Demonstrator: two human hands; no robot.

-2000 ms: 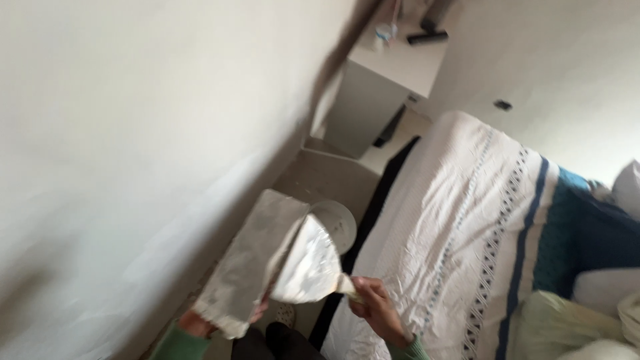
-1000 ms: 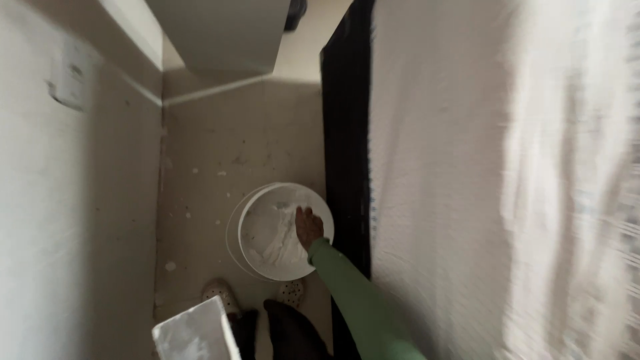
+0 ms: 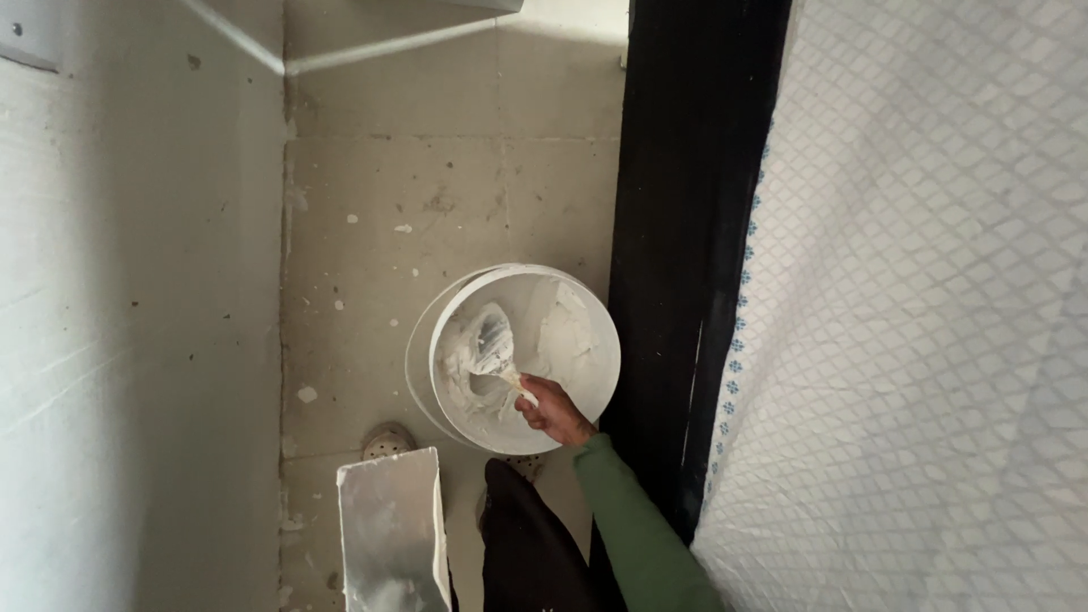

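My right hand (image 3: pixel 554 410), in a green sleeve, grips the handle of a putty knife (image 3: pixel 493 344) inside a round white bucket (image 3: pixel 614 365). The putty knife's blade is smeared with white paste and lies against the white putty (image 3: pixel 568 327) that coats the bucket's inside. A flat rectangular metal plastering blade (image 3: pixel 393 527), with white residue along its edges, is at the lower left beside my dark-clad leg. My left hand is out of the frame, below or hidden behind that plate.
A wall (image 3: pixel 170 340) runs along the left. To the right stands a black bed frame (image 3: pixel 697 212) with a white patterned bedcover (image 3: pixel 918 280). White spots mark the tiled floor (image 3: pixel 382 204). A perforated clog (image 3: pixel 388 440) shows behind the metal blade.
Two seconds ago my right hand held the putty knife against the metal blade; one second ago it was in the bucket, where it remains. The view has swung down to the floor.
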